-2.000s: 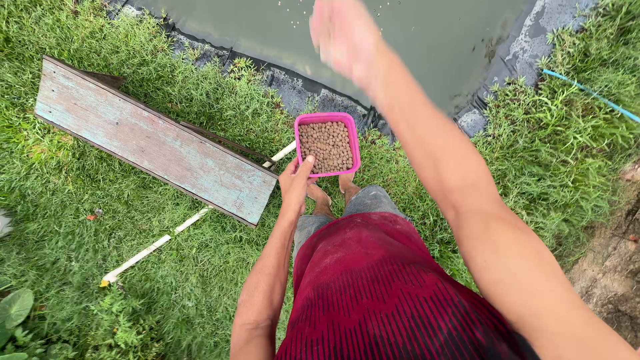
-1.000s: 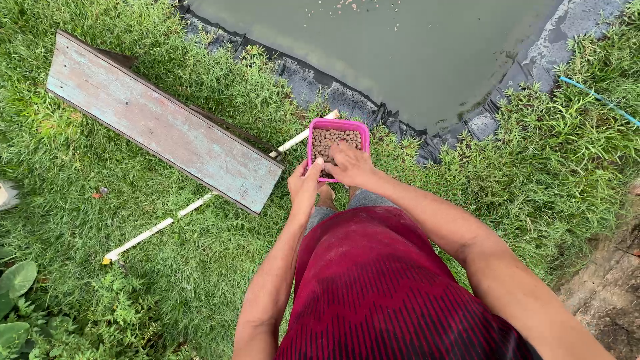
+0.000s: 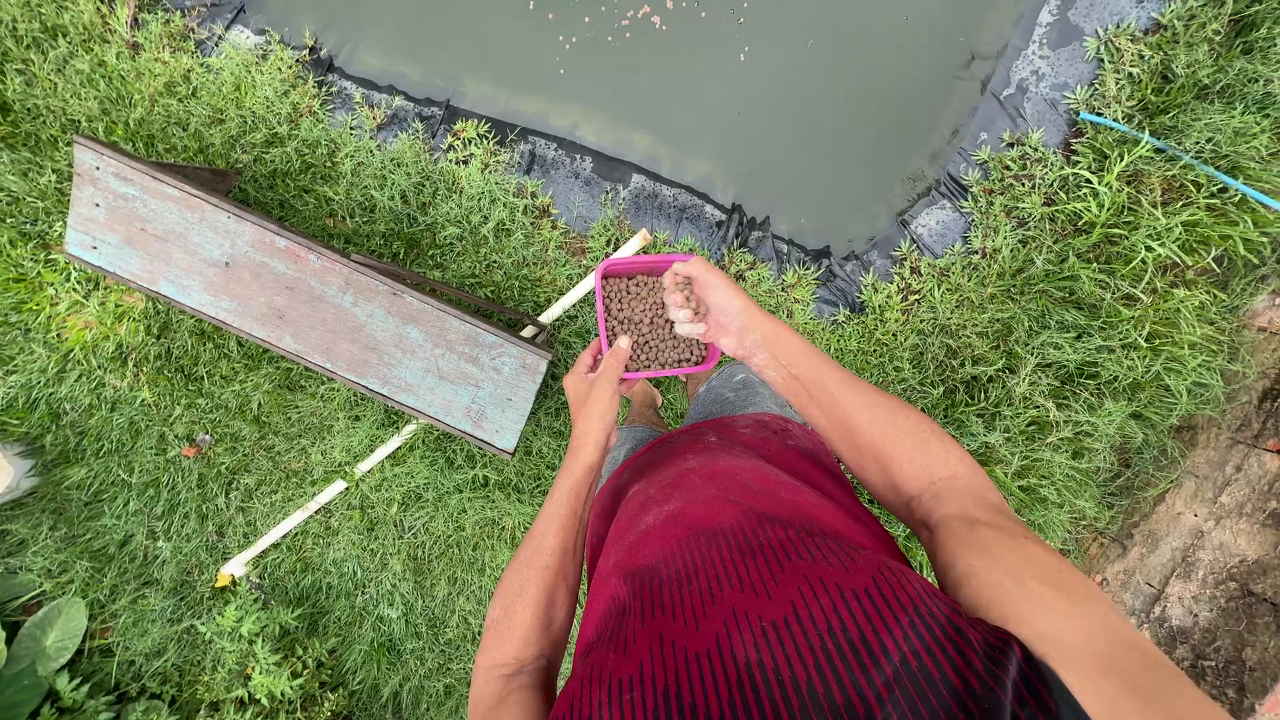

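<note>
A pink square plastic container [image 3: 603, 318] holds many round brown pellets [image 3: 650, 320]. My left hand [image 3: 597, 385] grips its lower left corner, with the thumb over the rim. Above the container's right side is my right hand [image 3: 708, 308], its fingers curled around some of the pellets. More pellets [image 3: 645, 18] float on the murky water of a pond [image 3: 760, 110] in front of me.
Black plastic liner [image 3: 640, 195] edges the pond. A weathered wooden bench [image 3: 300, 295] stands on the grass at left, above a white pipe [image 3: 310, 508]. A blue hose [image 3: 1185, 155] lies at right, and bare earth [image 3: 1200, 545] shows at lower right.
My right hand was out over the pond two seconds ago, then dipped into the pellets. Now it is raised slightly from them, closed around some. My left hand has kept hold of the container.
</note>
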